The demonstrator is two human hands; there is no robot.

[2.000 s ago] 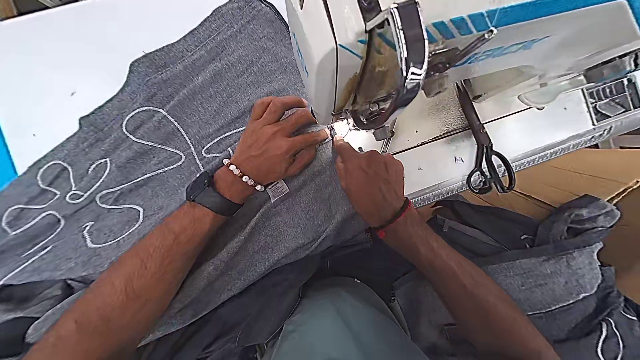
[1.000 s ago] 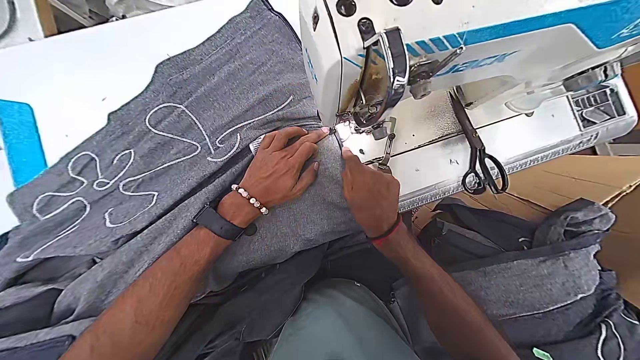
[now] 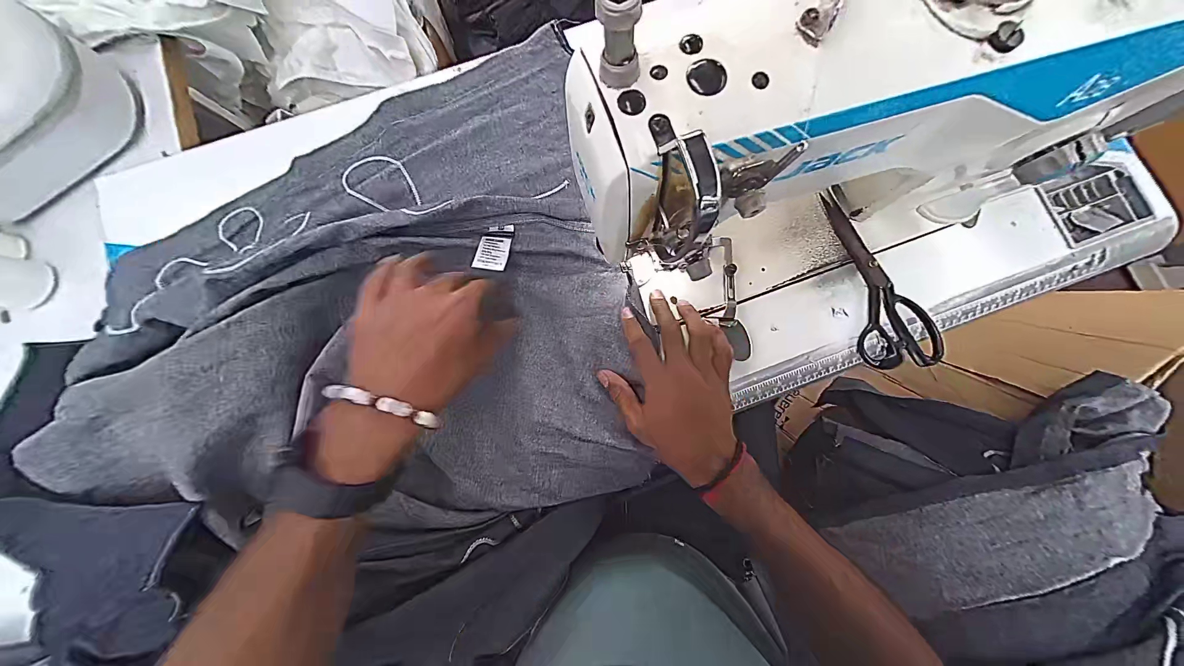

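Observation:
Grey denim-like fabric [image 3: 546, 370] with white cord patterns lies across the sewing table, its right edge at the needle area of a white and blue Jack sewing machine [image 3: 610, 139]. A small white label [image 3: 491, 252] bearing writing shows on the fabric. My left hand [image 3: 421, 333], blurred, is over the fabric left of the needle; whether it grips a fold cannot be told. My right hand [image 3: 675, 388] rests flat, fingers spread, on the fabric's edge just in front of the presser foot [image 3: 666, 264].
Black-handled scissors [image 3: 883, 305] lie on the machine bed, handles over its ruled front edge. Dark and grey garments [image 3: 999, 518] are heaped at the right over cardboard [image 3: 1064, 342]. White cloth [image 3: 333, 55] is piled behind the table at the upper left.
My left hand has moved left, away from the needle. The fabric is folded over differently, and its label now shows. My right hand's fingers have spread flat. The view has shifted.

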